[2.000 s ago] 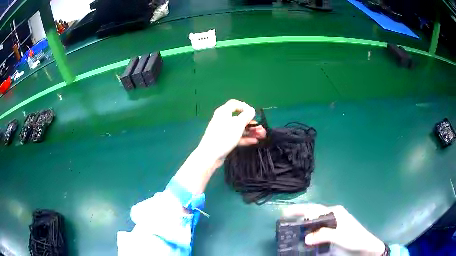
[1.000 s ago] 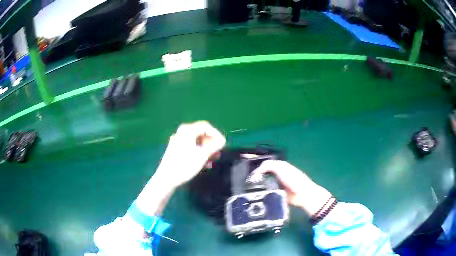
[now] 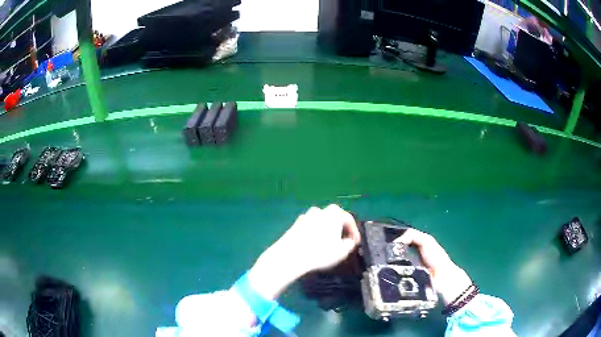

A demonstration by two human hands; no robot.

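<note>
An open two-part trail camera is above the table at centre right. Its patterned front housing (image 3: 399, 289) with a round lens area is nearer me; its grey panel part (image 3: 379, 249) is farther. My right hand (image 3: 438, 266) grips its right side. My left hand (image 3: 310, 240) is at its upper left edge, fingers bent together; whether they pinch a thin black gasket is hidden. The black gasket pile (image 3: 329, 289) lies behind and below the camera, partly covered by it and my left hand.
Speckled black housings lie at far left (image 3: 64, 166) and right (image 3: 574, 235). A second gasket bundle (image 3: 53, 312) is at lower left. Black blocks (image 3: 211, 124) stand before the green rail (image 3: 395, 107), another at right (image 3: 531, 138). A white label (image 3: 281, 96) is at the rail.
Over two seconds, my right hand has brought the camera up from the lower edge to my left hand. Since one second ago, the fingers have come up to the camera's edge. The view has shifted.
</note>
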